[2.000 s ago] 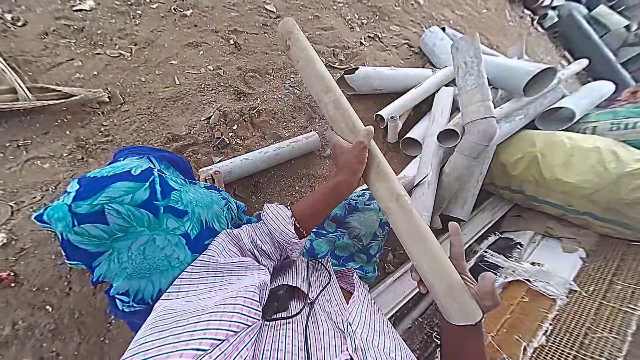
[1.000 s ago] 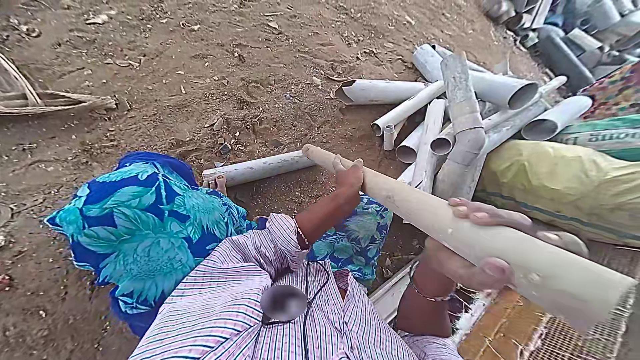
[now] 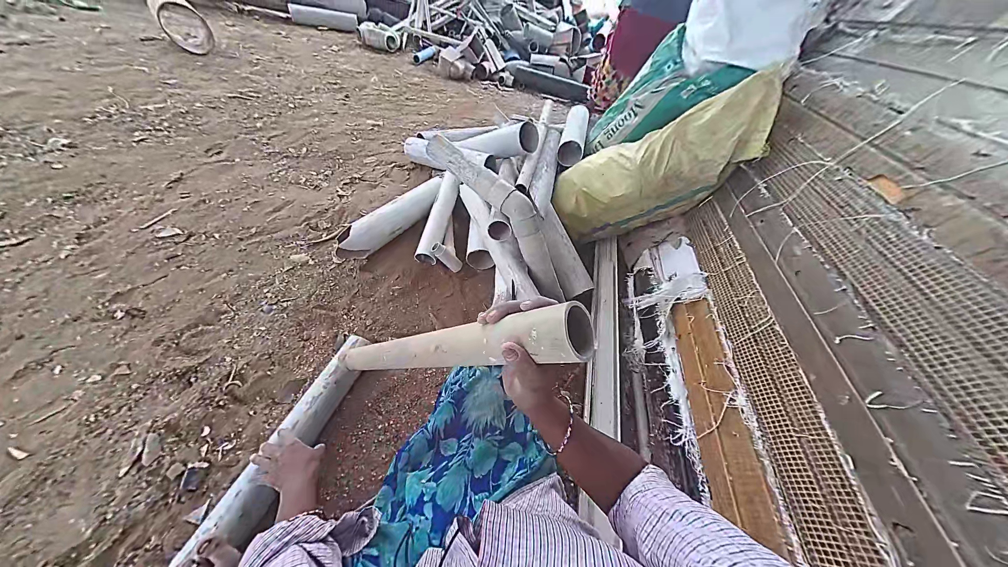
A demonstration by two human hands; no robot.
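Observation:
My right hand [image 3: 524, 354] grips a cream plastic pipe [image 3: 441, 346] close to its open near end, at the center of the head view. The pipe's far end touches the top of a grey plastic pipe [image 3: 323, 402] that lies slantwise on the soil at the lower left. My left hand [image 3: 291, 466] rests on that grey pipe, its fingers over the upper surface; whether they close round it cannot be told. Just beyond the cream pipe lies a heap of grey and white pipe pieces [image 3: 504, 197], one with a bent fitting.
A yellow sack [image 3: 669, 173] and a green sack [image 3: 654, 102] lie right of the heap. Boards and mesh panels [image 3: 772, 346] run along the right side. Farther off are a scrap pile [image 3: 520, 39] and a short wide pipe [image 3: 181, 27]. Blue patterned cloth [image 3: 457, 449] covers my lap.
My left hand has let go of the cream pipe and is now on the grey pipe. My right hand still holds the cream pipe, turned to another angle. The view has swung right and up.

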